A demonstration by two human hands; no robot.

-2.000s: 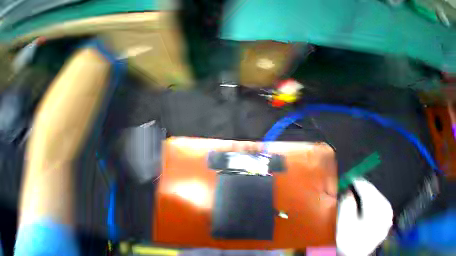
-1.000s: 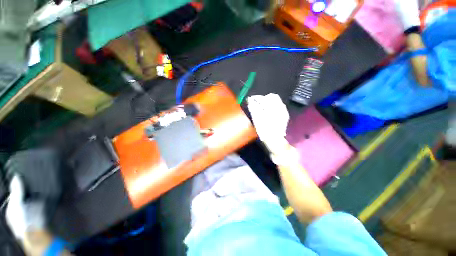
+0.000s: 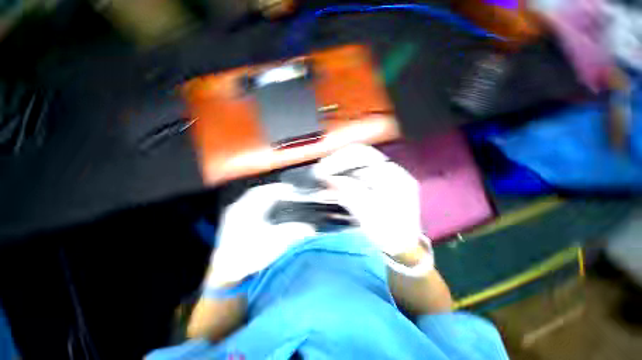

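My left hand (image 3: 257,228) and my right hand (image 3: 384,200), both in white gloves, are close together in front of my lap. Between them they hold a dark flat box (image 3: 310,213), blurred and partly hidden by the fingers. Just beyond, a grey flat box (image 3: 288,112) sits on the orange test fixture (image 3: 222,130), at the connector block (image 3: 280,74) along its far edge. A small red strip shows on that box's near edge.
A pink tray (image 3: 454,186) lies right of my hands. A green stick (image 3: 398,62), a remote control (image 3: 481,84) and a blue cable (image 3: 394,8) are beyond. An orange box (image 3: 496,17) is at the far right. A person's blue clothing (image 3: 563,151) shows at right.
My left hand has come from the far left to the front of my lap. My right hand has moved in from the fixture's right side. Both now hold a dark box; the view has turned.
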